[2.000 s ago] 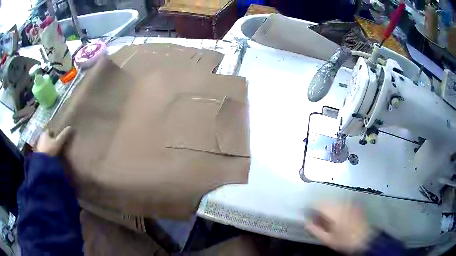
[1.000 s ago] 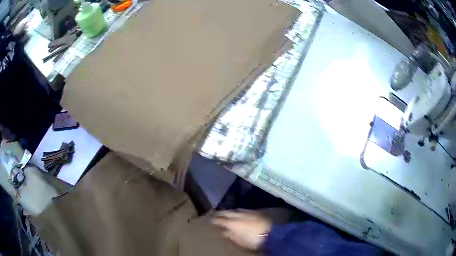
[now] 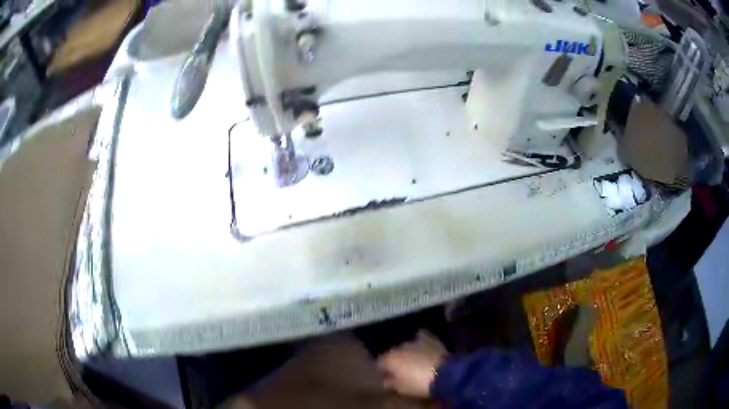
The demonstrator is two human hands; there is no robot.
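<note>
My right hand (image 3: pixel 413 365) is low in the view, just below the table's front edge, at the edge of brown cloth (image 3: pixel 324 377). The picture is dim there, so I cannot tell if its fingers grip the cloth. My left hand is not in view. A brown garment panel (image 3: pixel 40 216) lies on the table at the far left, cut off by the picture's edge. The white lockstitch machine (image 3: pixel 400 40) stands in front of me. No cloth shows under its presser foot (image 3: pixel 284 160).
The white table's taped front edge (image 3: pixel 320 315) lies above my hand. A grey wrapped shape (image 3: pixel 192 84) is left of the machine head. Small white pieces (image 3: pixel 621 192) sit in a recess at right. Orange sacking (image 3: pixel 627 319) with a small brown piece (image 3: pixel 579 335) is low at right.
The view has swung right, bringing the whole machine and the orange sacking in. The garment panel now shows only at the far left. My right hand stays low by the brown cloth.
</note>
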